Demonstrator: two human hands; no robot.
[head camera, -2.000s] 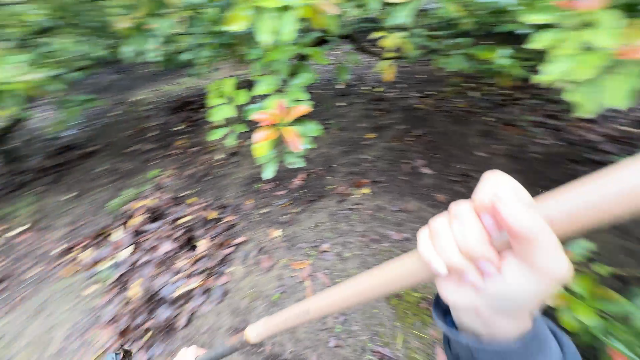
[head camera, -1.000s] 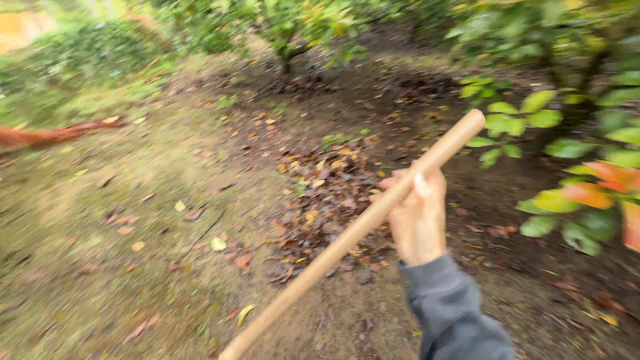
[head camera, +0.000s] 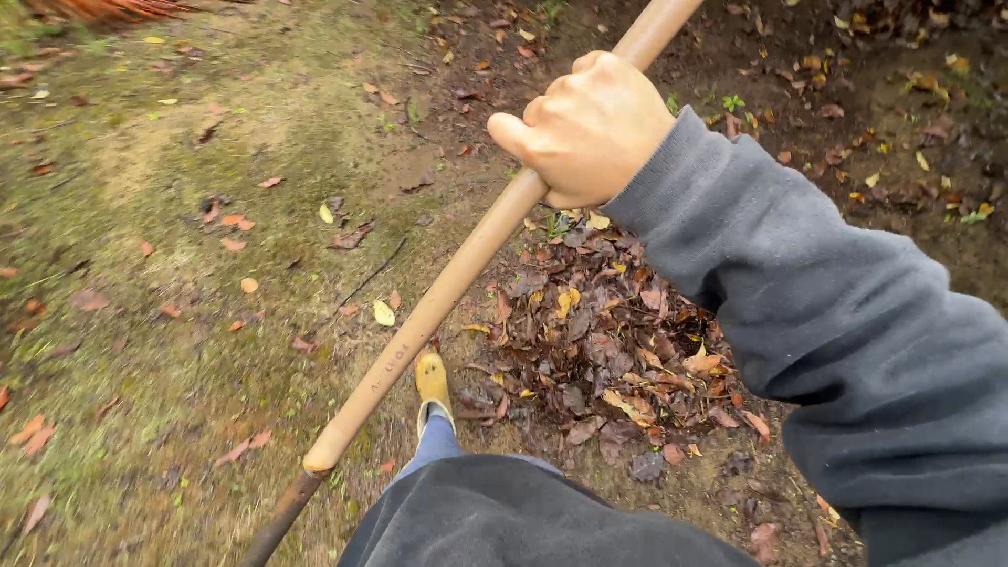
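Observation:
My right hand (head camera: 594, 130), at the end of a grey sleeve, is closed around the upper part of a long wooden handle (head camera: 441, 303). The handle slants from the top of the view down to the lower left, where a dark section (head camera: 283, 512) joins it and runs out of the frame, so the tool's head is hidden. Below my right hand lies a pile of brown and yellow dead leaves (head camera: 598, 354). My left hand does not show.
My foot in a yellow boot (head camera: 433, 382) stands left of the leaf pile. Mossy ground (head camera: 173, 315) with scattered leaves and a thin twig (head camera: 374, 272) spreads leftward. Reddish bristles or fronds (head camera: 110, 9) show at the top left, and dark soil (head camera: 866, 189) with leaves lies at the right.
The view has tilted down towards my feet. My right hand, with its palm side showing a second ago, now has its back upward around the handle.

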